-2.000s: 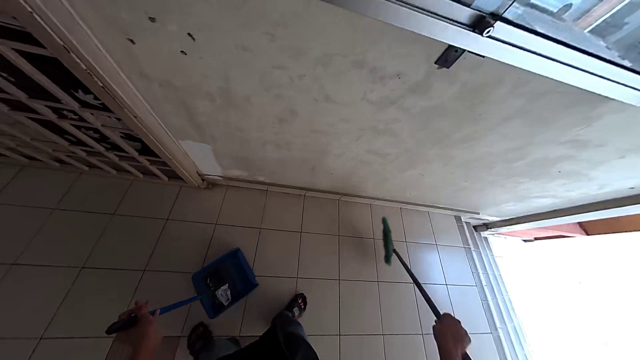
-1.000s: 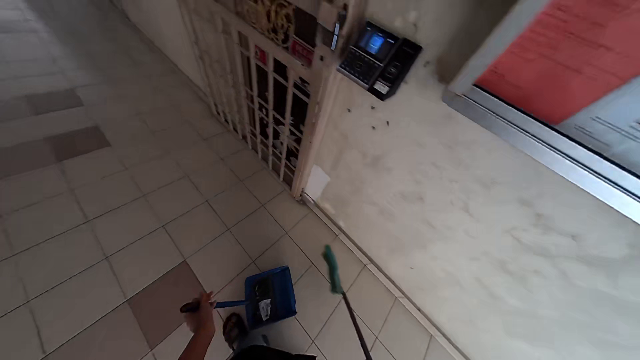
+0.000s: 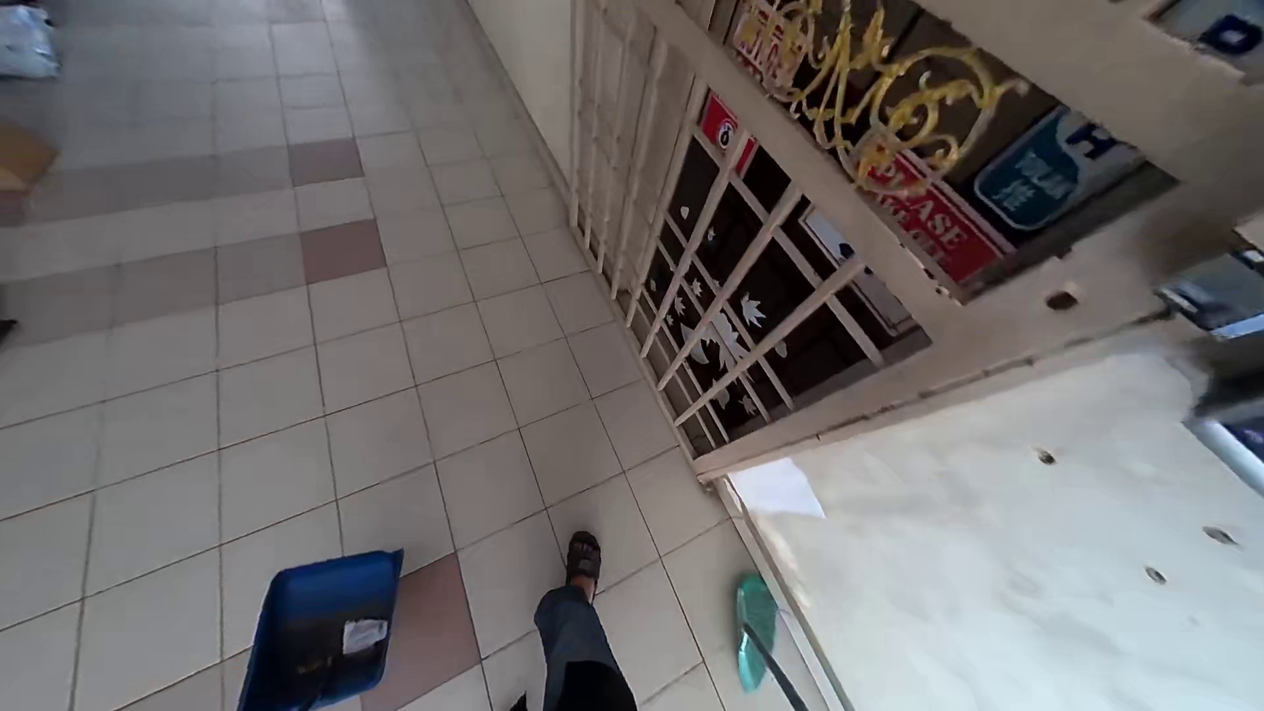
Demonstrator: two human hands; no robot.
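Observation:
Neither of my hands shows in the head view now. A blue plastic dustpan (image 3: pixel 331 617) is at the lower left above the tiled floor, with a whitish scrap (image 3: pixel 364 635) and dark dirt inside; its handle runs out of the frame at the bottom. At the lower right, a green broom head (image 3: pixel 754 632) on a dark stick (image 3: pixel 780 676) is beside the foot of the wall. The upper ends of both tools are out of view. Between them, my sandalled foot (image 3: pixel 584 556) is on the tiles.
A metal grille gate (image 3: pixel 750 296) with gold ornament and signs stands at the upper right. The pale wall (image 3: pixel 987 553) meets it, with a white sheet (image 3: pixel 777 490) low at the corner. A cardboard box (image 3: pixel 22 158) and a plastic bag (image 3: pixel 28 41) lie far left.
The view has swung left along the corridor, toward the gate. My left hand on the dustpan handle, seen a second ago, and my right hand on the broom stick, seen two seconds ago, have left the frame.

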